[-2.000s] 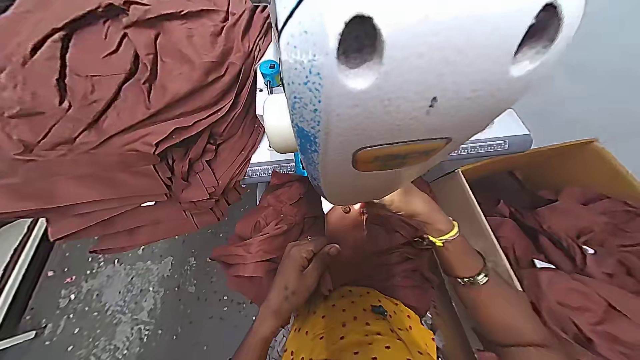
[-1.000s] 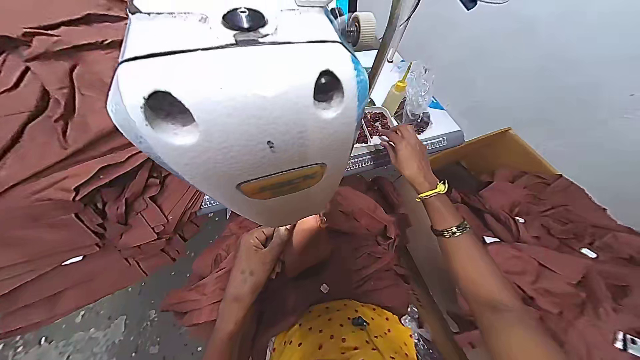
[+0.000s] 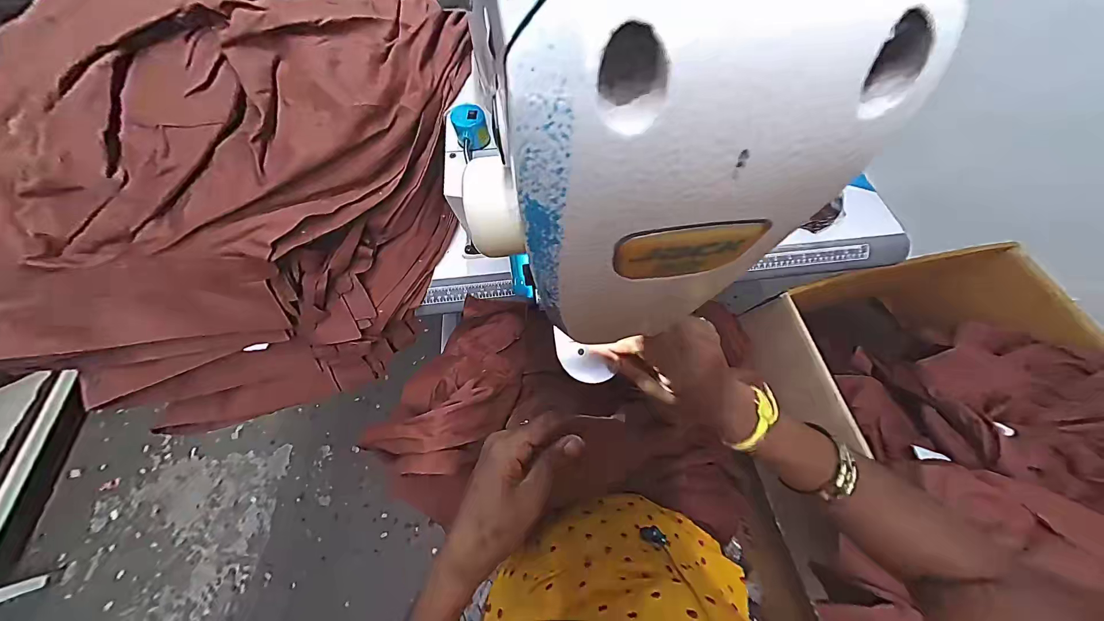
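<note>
A white Jack sewing machine head (image 3: 690,172) with two round recesses fills the upper middle. Below its lower end shows a white rounded plate (image 3: 585,360). My right hand (image 3: 690,366), with a yellow band and a metal bracelet at the wrist, is raised beside this plate under the machine; what its fingers hold cannot be made out. Lower left of it, my left hand (image 3: 522,466) rests on brown fabric (image 3: 466,379) with its fingers bent, and the cloth edge lies by its thumb. The machine head hides the part of the work beneath it.
A large pile of brown cloth (image 3: 233,155) lies at the left. At the right stands a cardboard box (image 3: 802,371) with more brown cloth in it. A ruler-marked machine bed (image 3: 470,293) runs behind. The floor (image 3: 216,500) at lower left has scattered scraps.
My right hand has come back from the tray of small dark pieces beside the machine, where it was one second ago, to below the machine head. The view has shifted.
</note>
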